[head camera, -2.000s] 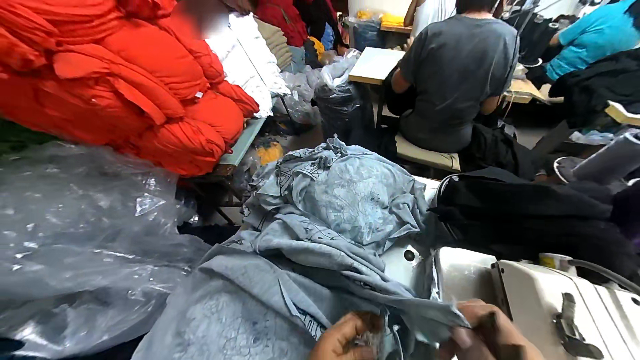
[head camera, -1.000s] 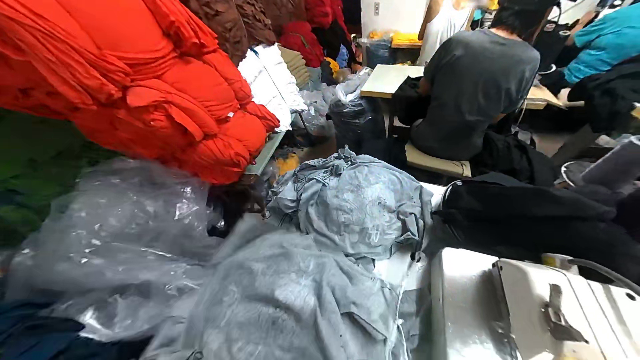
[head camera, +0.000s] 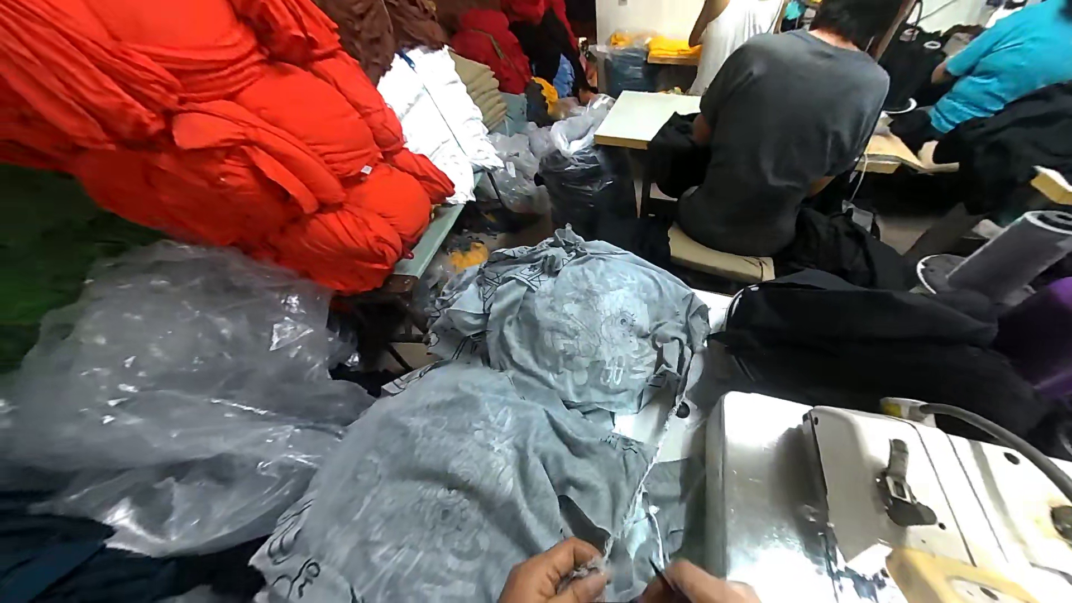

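Note:
My left hand (head camera: 554,573) pinches a white thread chain (head camera: 638,481) at the bottom of the view, over the edge of a grey printed garment piece (head camera: 452,477). Just right of it, my right hand (head camera: 699,582) holds a small dark, thin tool (head camera: 660,573), mostly cut off by the frame, so its kind is unclear. The thread chain runs up from my left hand to a bundled heap of the same grey printed fabric (head camera: 599,322) behind. A white industrial sewing machine (head camera: 904,486) stands to the right of my hands.
Clear plastic sheeting (head camera: 184,368) lies at left, below a large stack of red garments (head camera: 276,142). Black fabric (head camera: 863,335) lies behind the machine. A person in a dark grey shirt (head camera: 787,126) sits ahead, facing away; another person in turquoise (head camera: 1005,63) is at far right.
The grey piece held between both hands two seconds ago now lies spread flatter on the left. My hands, out of sight one second ago, are back at the bottom edge.

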